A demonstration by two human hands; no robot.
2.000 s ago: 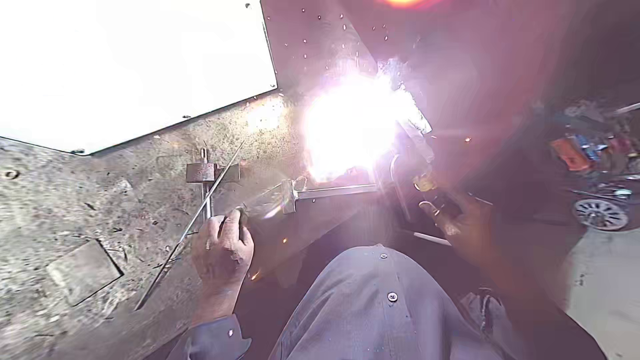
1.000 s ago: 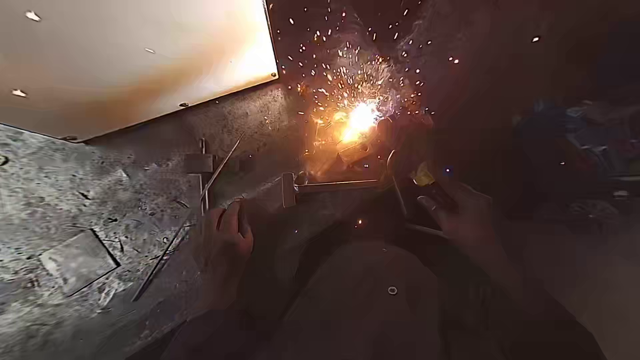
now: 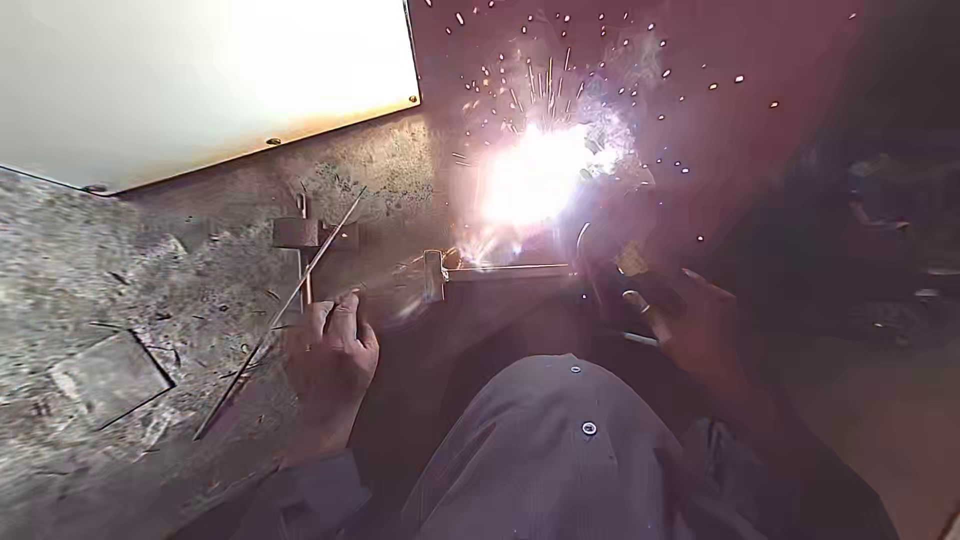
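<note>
A blinding welding arc (image 3: 536, 176) throws sparks and smoke, and its glare hides the metal at that spot. My right hand (image 3: 694, 322) is closed on a welding electrode holder (image 3: 634, 262), right of and below the arc. Below the glare a straight metal bar (image 3: 510, 273) runs sideways, with an upright metal piece (image 3: 433, 275) at its left end. My left hand (image 3: 334, 352) rests with curled fingers at the lower end of a metal rod with a block (image 3: 296, 232) on it. Whether its fingers grip that rod cannot be told. A thin welding rod (image 3: 281, 311) slants beside the hand.
A large pale panel (image 3: 210, 82) with bolts along its edge covers the upper left. A square metal plate (image 3: 112, 379) lies on the stained work surface (image 3: 225, 285) at left. Dark, unclear objects (image 3: 900, 202) stand at far right. Sparks fly above the arc.
The arc's glare shrank and dimmed, then became brighter again, and the sparks now spread widely above it. Both hands have stayed in about the same places.
</note>
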